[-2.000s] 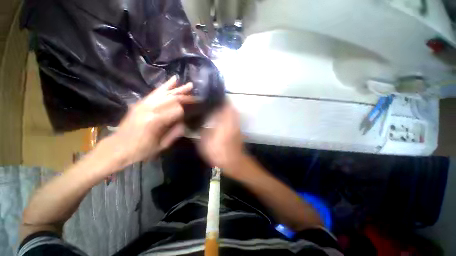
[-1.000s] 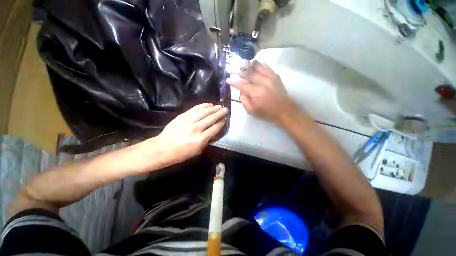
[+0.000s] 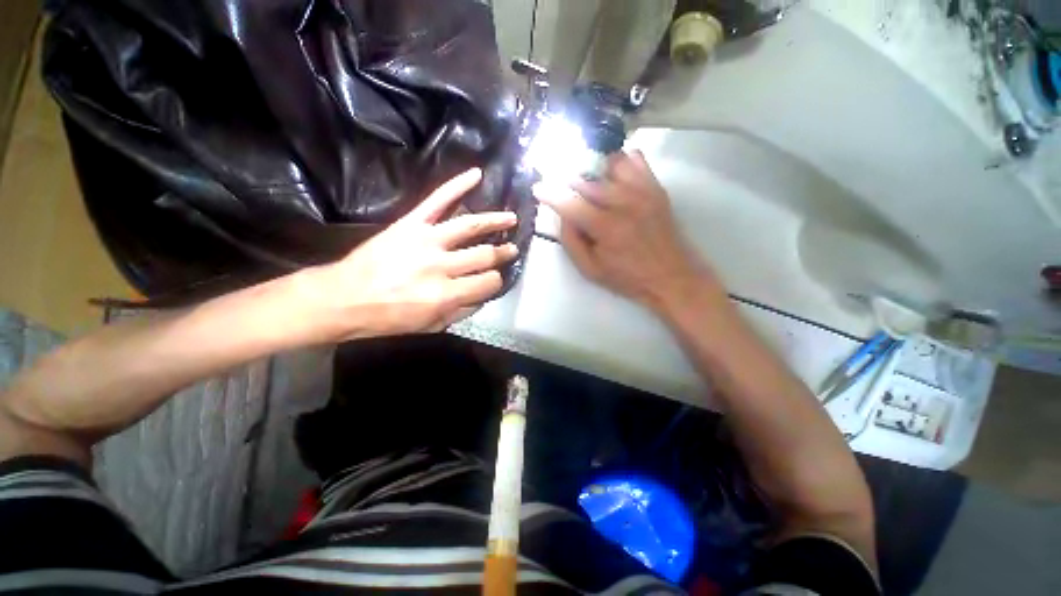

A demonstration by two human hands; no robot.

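The dark, glossy leather garment [image 3: 268, 140] lies wrinkled at the upper left, its right edge running beside the needle area. My left hand [image 3: 431, 262] lies flat on the garment near that edge, fingers spread, gripping nothing. My right hand [image 3: 617, 221] is just right of the edge, its fingertips close to the bright lamp glare [image 3: 556, 151] and the small dark round part at the presser foot. The glare hides what those fingertips touch. The sewing machine [image 3: 838, 128] is cream-white, at the upper right.
Blue-handled snips [image 3: 859, 367] lie beside a white parts tray [image 3: 913, 410] at the right of the table. A tan knob [image 3: 696, 37] is on the machine head. A cigarette [image 3: 506, 477] sticks up at bottom centre. A blue bowl or stool [image 3: 640, 524] is below; grey quilted cloth [image 3: 192, 448] is at left.
Both hands were over the bunched garment edge; the edge now lies flat beside the foot. My left hand's fingers have spread since a second ago. My right hand has stayed by the needle area.
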